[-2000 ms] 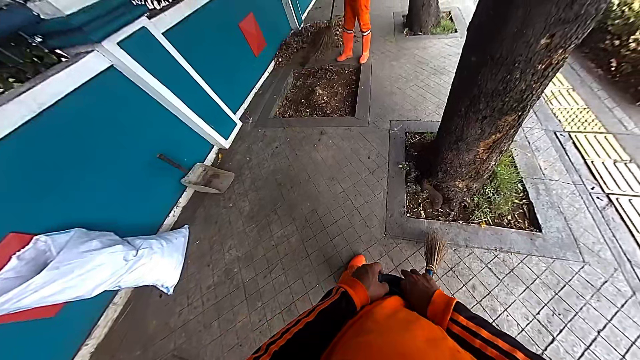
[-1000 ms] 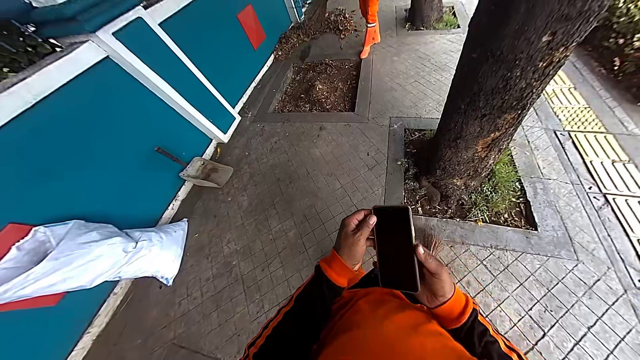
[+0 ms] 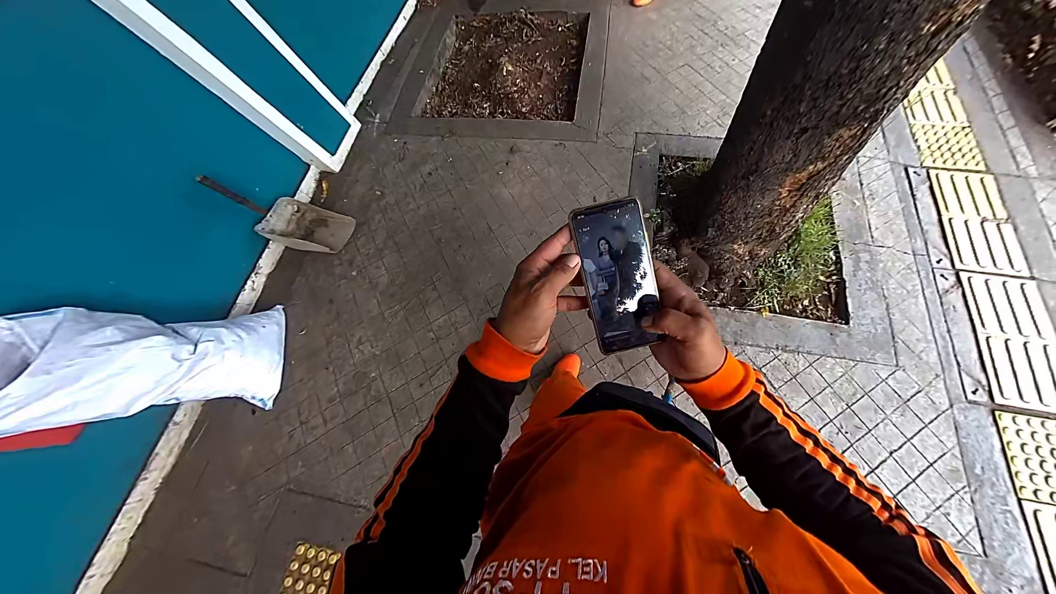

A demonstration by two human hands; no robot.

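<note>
A smartphone (image 3: 612,276) with a lit screen is held upright between both hands, over the paving. My left hand (image 3: 540,289) grips its left edge, the thumb lying along that side. On the right edge is my right hand (image 3: 686,323), its thumb over the lower right of the screen. An image with figures shows on the screen, partly washed out by reflections. Below the hands is a dark bag (image 3: 643,412) at the waist of the orange clothing; most of it is hidden.
A dustpan (image 3: 309,225) rests by the teal wall (image 3: 148,190). Nearer lies a white sack (image 3: 190,355). A tree trunk (image 3: 808,132) rises from a square planting bed on the right, beside yellow tactile paving (image 3: 990,309). Another bed (image 3: 511,66) lies ahead.
Two seconds ago the hands were low at the waist; one second ago they held the phone with a dark screen. Now the screen is lit. The view has tilted downward, leaving little of the other person visible.
</note>
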